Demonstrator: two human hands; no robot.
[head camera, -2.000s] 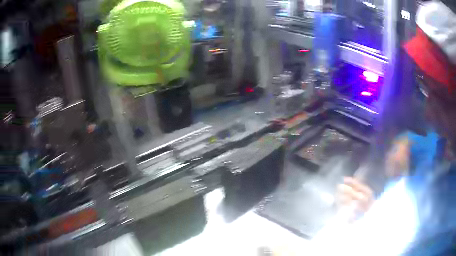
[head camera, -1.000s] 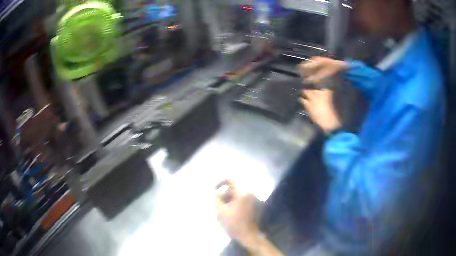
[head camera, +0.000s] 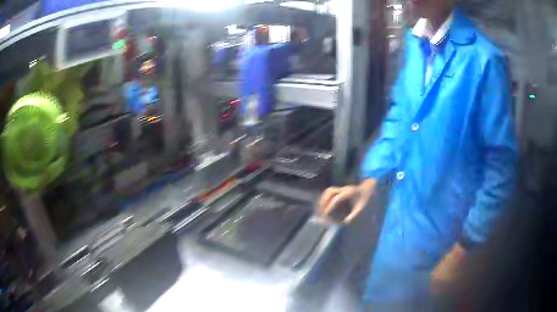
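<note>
Neither of my hands shows in the current view. Nearest in front of me is the stainless steel bench (head camera: 223, 291), with strong white glare. The black parts tray (head camera: 259, 222) lies on it, a shallow rectangle with a raised rim; small specks on its floor are too blurred to tell apart. A coworker's hand (head camera: 343, 204) is at the tray's right side, with fingers curled; whether it holds something dark I cannot tell.
A person in a blue smock (head camera: 436, 158) stands at the right of the bench, other arm hanging down. The rail (head camera: 177, 216) runs diagonally behind the tray. A green fan (head camera: 36, 140) is at the far left. A blue machine cover (head camera: 256, 79) hangs above the line.
The view has swung right and up. The hand low in the middle one second ago is out of the picture. The coworker now stands more upright, one arm lowered.
</note>
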